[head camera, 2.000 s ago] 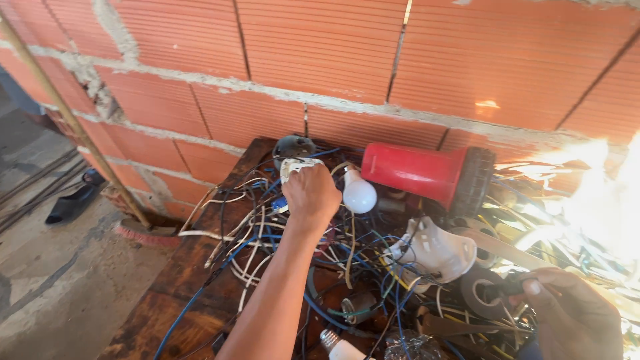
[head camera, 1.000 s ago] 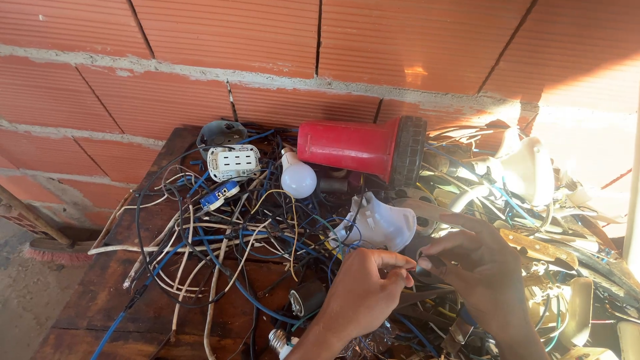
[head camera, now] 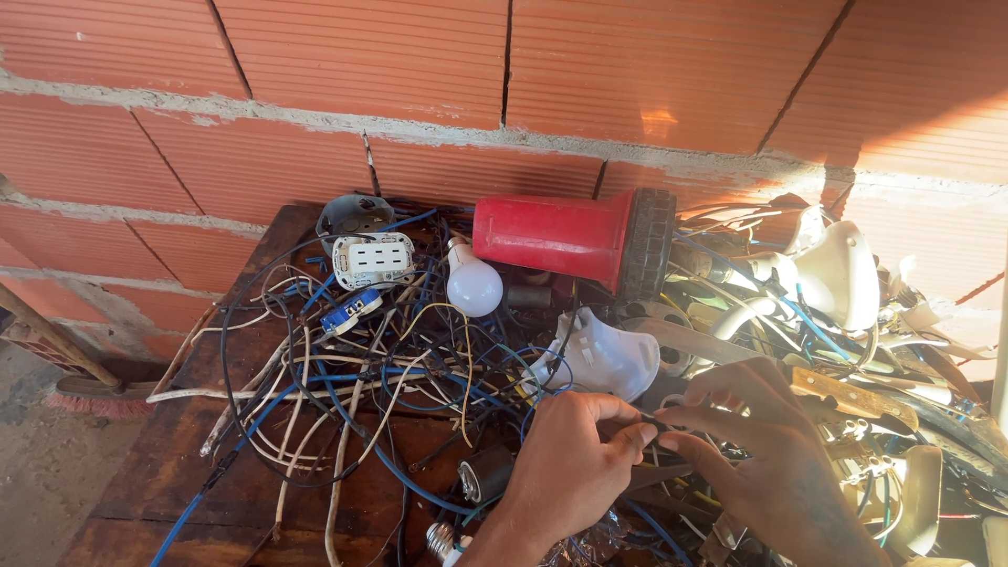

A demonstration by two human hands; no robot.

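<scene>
My left hand [head camera: 579, 457] is at the lower middle, thumb and forefinger pinched on a small dark item, too hidden to name. Close beside it, my right hand [head camera: 756, 449] has its fingertips around the same spot. Just behind both lies a white plastic housing [head camera: 606, 354]. Farther back are a red flashlight [head camera: 547, 236] with a black ribbed head and a white light bulb [head camera: 474, 287]. To the left, a white socket plate [head camera: 373, 261] and a blue-and-white electrical module [head camera: 351, 312] rest on tangled wires [head camera: 378, 370].
The wooden table [head camera: 165, 465] stands against a hollow-brick wall [head camera: 394, 63]. At the right are a knife's wooden handle [head camera: 854, 394] and cream-coloured lamp fittings [head camera: 843, 276] in bright sun. A metal cylinder [head camera: 486, 472] lies left of my left hand. A broom [head camera: 106, 390] stands at the left.
My left hand has moved from the socket plate, which it covered two seconds ago, to beside my right hand. The plate now lies uncovered. The view has shifted right.
</scene>
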